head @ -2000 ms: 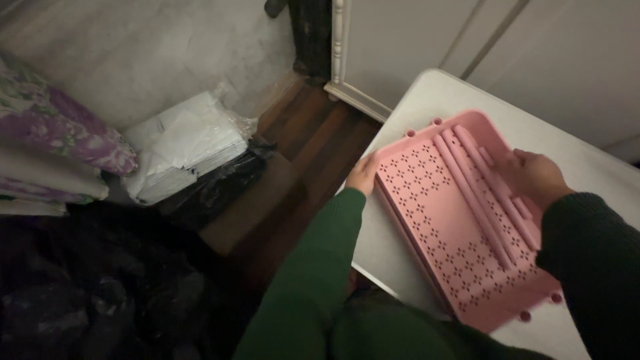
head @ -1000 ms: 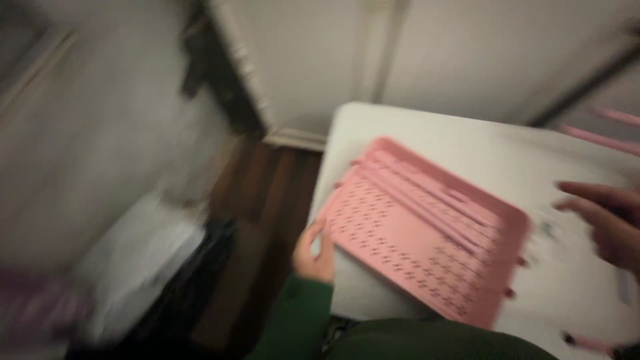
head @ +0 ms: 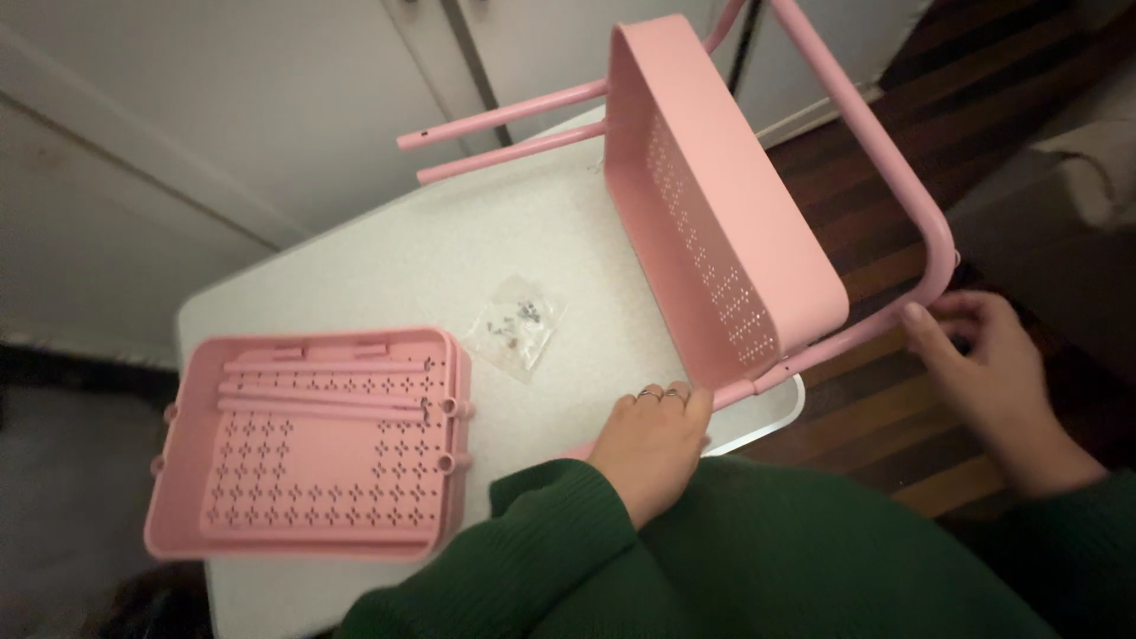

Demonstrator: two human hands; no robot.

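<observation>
A pink perforated basket (head: 692, 222) lies on its side at the right end of the white table, with pink tubes running through it. My left hand (head: 652, 444), with rings on its fingers, is closed around a pink tube by the basket's lower corner. Beyond the basket, a bent pink tubular handle (head: 874, 142) reaches past the table edge. At its lower bend is my right hand (head: 985, 373), fingers curled and apart; whether they touch the tube is unclear. A second pink basket (head: 337, 461) with loose pink tubes (head: 324, 399) in it rests at the left.
On the white tabletop (head: 390, 257) a clear plastic bag (head: 517, 327) of small hardware lies between the baskets. Pale cabinet doors (head: 311, 106) stand behind the table. Dark wooden flooring (head: 941, 417) shows at the right, with a pale covered item beyond it.
The view has swung far to the right. My left hand has left the basket with loose tubes and now grips a tube of the other piece. My right hand is now near the bent handle.
</observation>
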